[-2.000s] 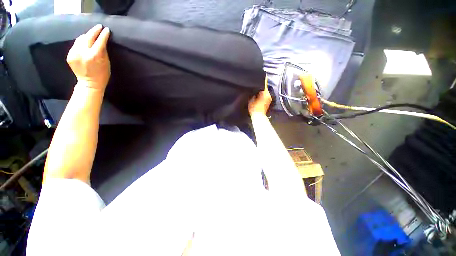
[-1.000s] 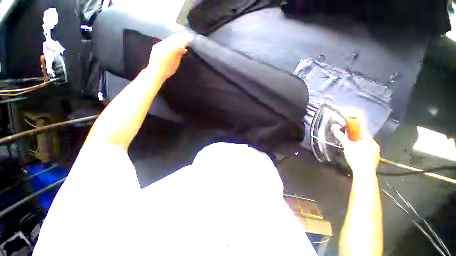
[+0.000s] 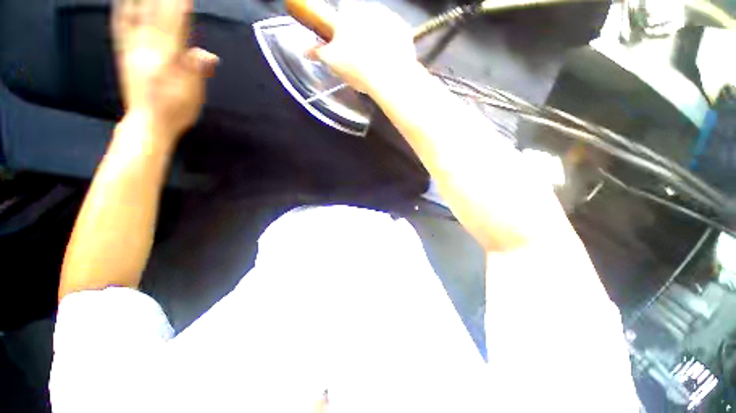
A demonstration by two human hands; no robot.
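Note:
A dark garment (image 3: pixel 242 149) lies over the padded pressing form (image 3: pixel 60 129) across the upper left and middle. My right hand (image 3: pixel 363 44) grips the orange-brown handle of the steam iron (image 3: pixel 311 77), near the top edge. The iron's pale curved edge lies over the dark cloth; whether it touches the cloth I cannot tell. My left hand (image 3: pixel 161 77) is over the garment to the left of the iron, blurred and cut off at the top edge, with its thumb apart and nothing seen in it.
A yellow-tan steam hose (image 3: pixel 524 5) runs right from behind my right hand. Several thin cables (image 3: pixel 597 133) run from the iron down to the right edge. Blurred pale and dark items lie at the lower right. My white-clothed body fills the bottom middle.
The view has shifted. My right hand has brought the iron from beside the folded grey cloth to over the dark garment. My left hand has let go of the garment's upper edge.

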